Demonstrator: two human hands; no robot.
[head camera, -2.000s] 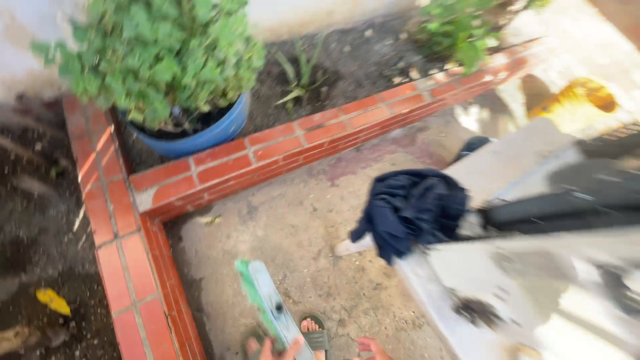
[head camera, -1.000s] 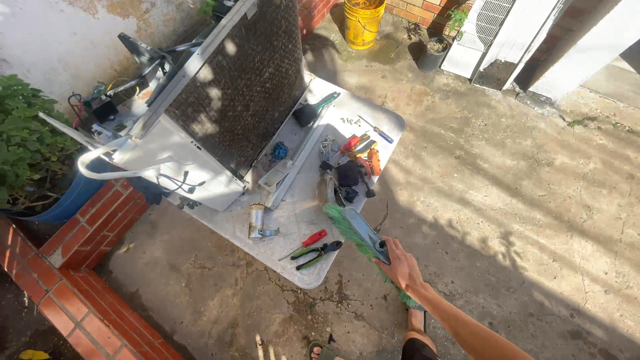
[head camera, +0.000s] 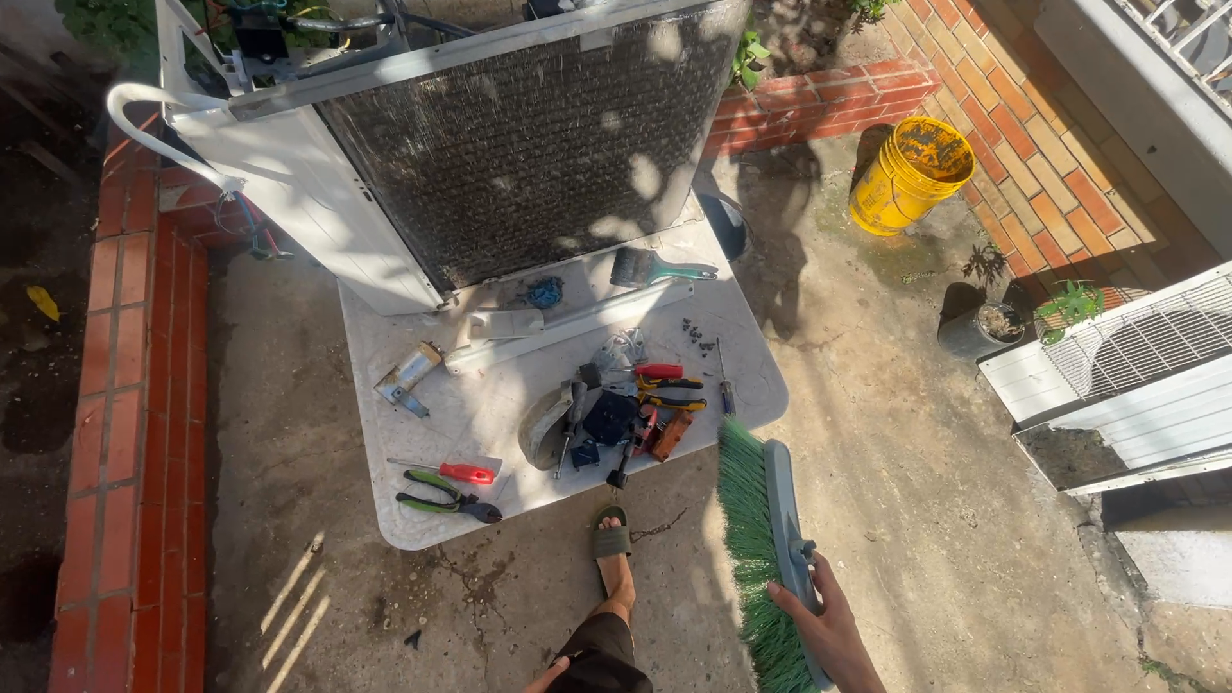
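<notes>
My right hand grips the grey head of a green-bristled broom, held beside the right front corner of a white table. Only a small part of my left hand shows at the bottom edge, by my dark shorts; whether it holds anything is hidden. On the table stands an air-conditioner unit with a dark finned coil. In front of it lie a paintbrush, a red-handled screwdriver, green-handled pliers, yellow-and-black pliers, another screwdriver and several small screws.
A low red brick border runs down the left. At the upper right a yellow bucket stands near a brick wall, with a potted plant nearer. A second white unit with a fan grille is at the right edge.
The view has swung from the planter to the table and the yard. My right hand still holds the broom head, which now lies nearly upright in view, right of the table's corner.
</notes>
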